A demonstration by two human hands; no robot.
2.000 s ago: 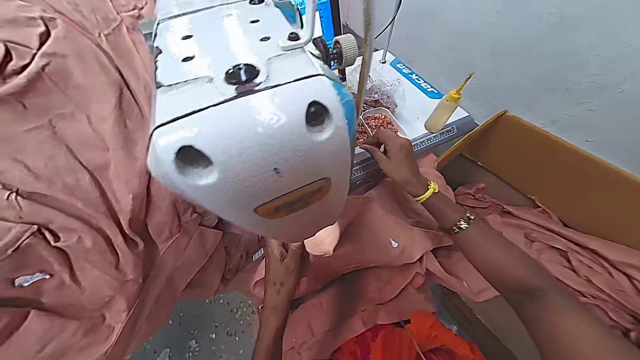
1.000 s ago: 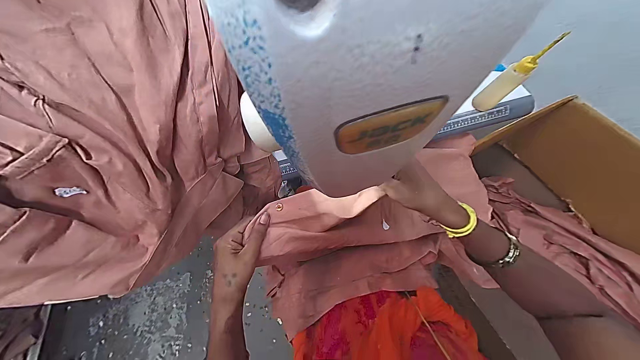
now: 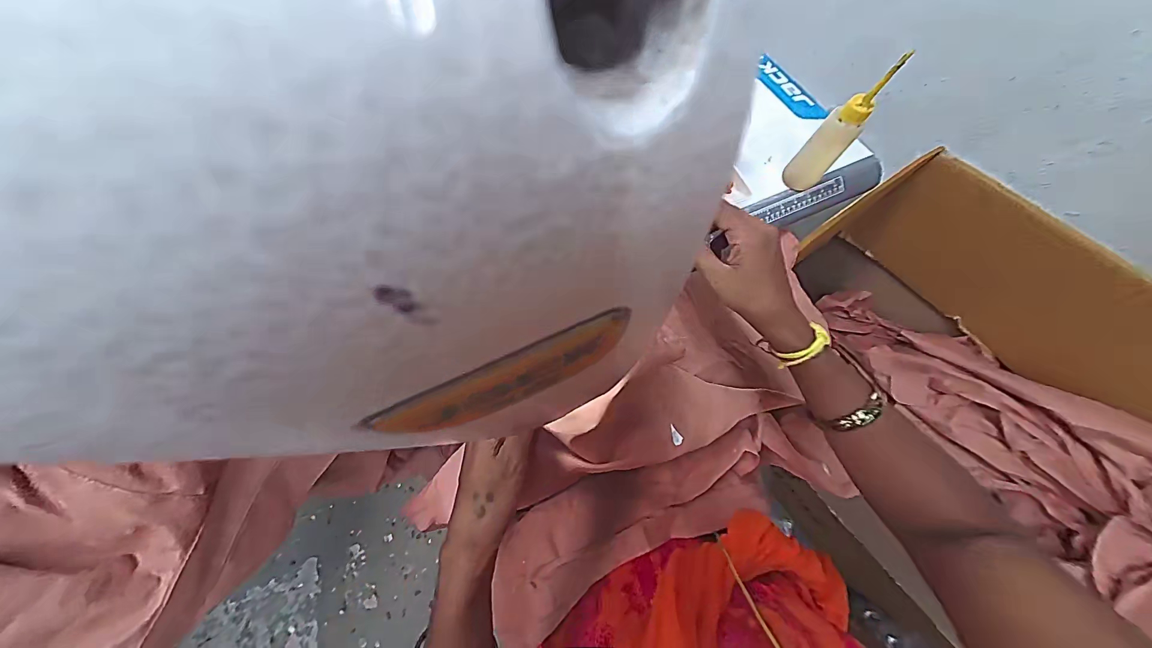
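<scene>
The white head of a Jack machine [image 3: 360, 225], with an orange oval badge, fills the upper left of the view, very near. Only the wrist side of my left hand [image 3: 497, 450] shows below its lower edge; the fingers are hidden behind it. My right hand [image 3: 742, 270] is at the machine's right side, fingers curled beside a small dark part, and what lies between the fingertips cannot be made out. Salmon-pink fabric [image 3: 630, 504] with a small white mark hangs below and between my hands, over orange and red cloth [image 3: 702, 594].
A squeeze bottle with a yellow nozzle [image 3: 823, 148] lies on the machine bed [image 3: 778, 135] by a printed ruler scale. At right stands an open cardboard box [image 3: 1008, 270] beside heaped pink fabric [image 3: 981, 432]. More pink fabric [image 3: 99, 549] lies at lower left.
A second ago both hands held a strip of pink fabric with a small round metallic piece on it. My left hand has since gone behind the machine head. The view has shifted nearer the head.
</scene>
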